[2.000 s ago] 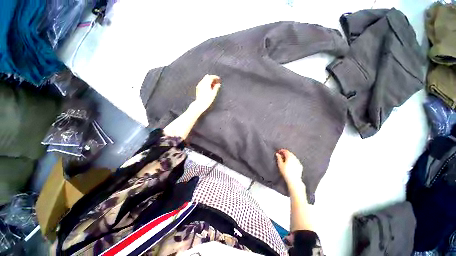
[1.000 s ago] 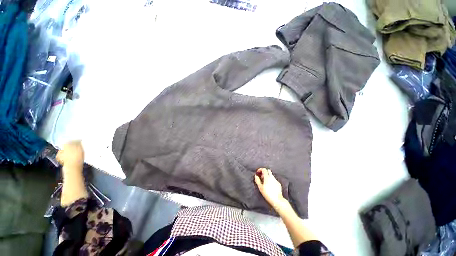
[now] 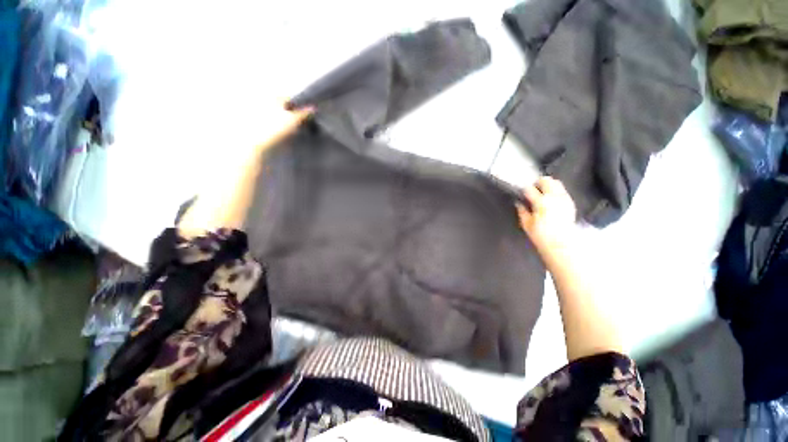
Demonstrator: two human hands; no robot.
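A grey-brown jacket [image 3: 380, 233] lies spread on the white table [image 3: 199, 78], with one sleeve stretched up to the right. My left hand [image 3: 298, 112] grips its far edge near the shoulder; the hand is partly washed out by glare. My right hand [image 3: 546, 205] grips the far corner at the jacket's right end. The collar end is mostly hidden behind my left forearm. Grey-brown shorts [image 3: 609, 95] lie beyond my right hand at the upper right.
Khaki garments [image 3: 747, 60] lie at the upper right, above navy garments [image 3: 756, 302]. A folded grey garment [image 3: 695, 380] lies at the lower right. Clear plastic bags [image 3: 52, 112] and teal cloth [image 3: 26, 229] lie at the left, olive cloth [image 3: 43, 337] below them.
My left hand has come from the left table edge to the jacket's far edge. My right hand has moved up from the near part to the far corner. Both have taken hold of the cloth.
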